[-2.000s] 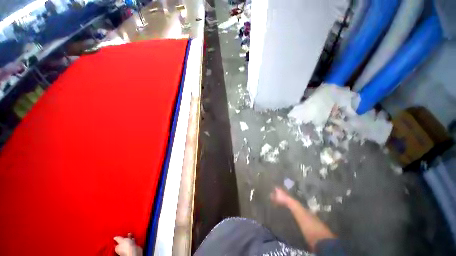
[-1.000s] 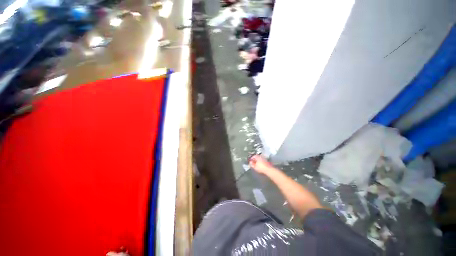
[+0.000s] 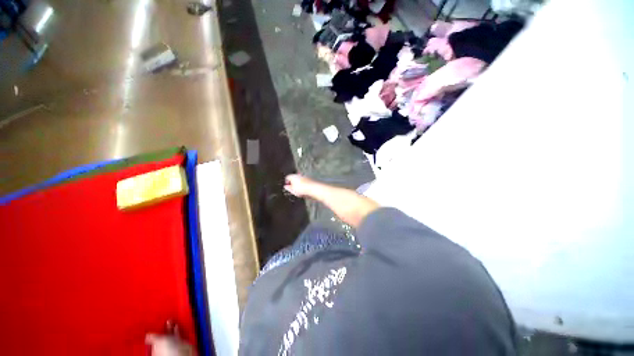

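The red fabric ply (image 3: 90, 271) covers the lower left and lies flat on the lay. Green and blue edges (image 3: 194, 243) show under it at its end and right side. A yellow block (image 3: 151, 188) rests on the red fabric at the end corner. My left hand (image 3: 170, 344) is at the bottom edge, partly cut off and blurred, on the fabric near its right edge, with fingers apart and nothing seen in it. My right hand (image 3: 297, 185) is small and blurred, in the air over the floor beside the table; no object shows in it.
The glossy brown table (image 3: 76, 118) runs on beyond the lay, with a small grey-white box (image 3: 158, 58) and a dark small object (image 3: 198, 8) on it. White underlay paper (image 3: 217, 257) borders the lay. Coloured offcuts (image 3: 389, 83) heap on the floor. A large white surface (image 3: 528, 188) stands right.
The view has moved forward along the table, so the lay's end and yellow block are nearer. The offcut heap shows more; the blue rolls have left view. My left hand stays by the fabric's edge.
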